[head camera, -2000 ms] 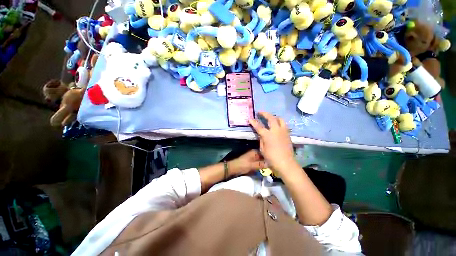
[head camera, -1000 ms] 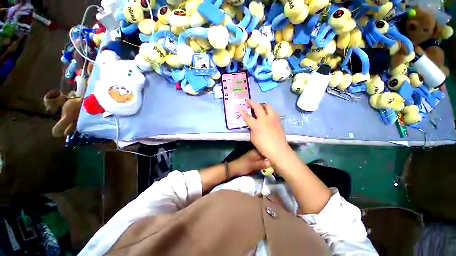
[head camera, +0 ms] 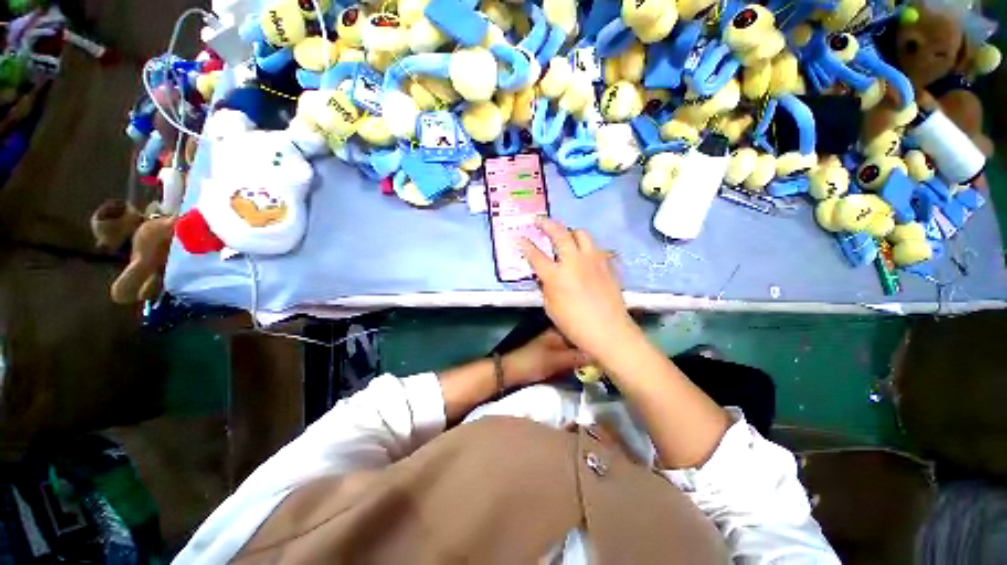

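A smartphone (head camera: 512,199) with a pink-red screen lies on the table's front half. My right hand (head camera: 574,278) is over its lower part, fingers apart, fingertips at the screen, holding nothing that shows. My left hand (head camera: 543,359) is low at my lap, partly hidden by my right hand and wrist. A small yellow plush piece (head camera: 590,373) shows at the left hand's fingertips; the fingers' hold on it is partly hidden.
A large heap of yellow-and-blue plush toys (head camera: 618,99) covers the table's back. A white cylinder (head camera: 690,199) lies right of the phone, another (head camera: 946,149) farther right. A white plush (head camera: 256,188) with red detail and a white cable (head camera: 255,289) are left. Slim metal tools (head camera: 751,199) lie right.
My right hand has moved from the phone's lower right edge onto its screen, with its fingers shifting slightly there. The left hand stays at the lap. The view has shifted slightly.
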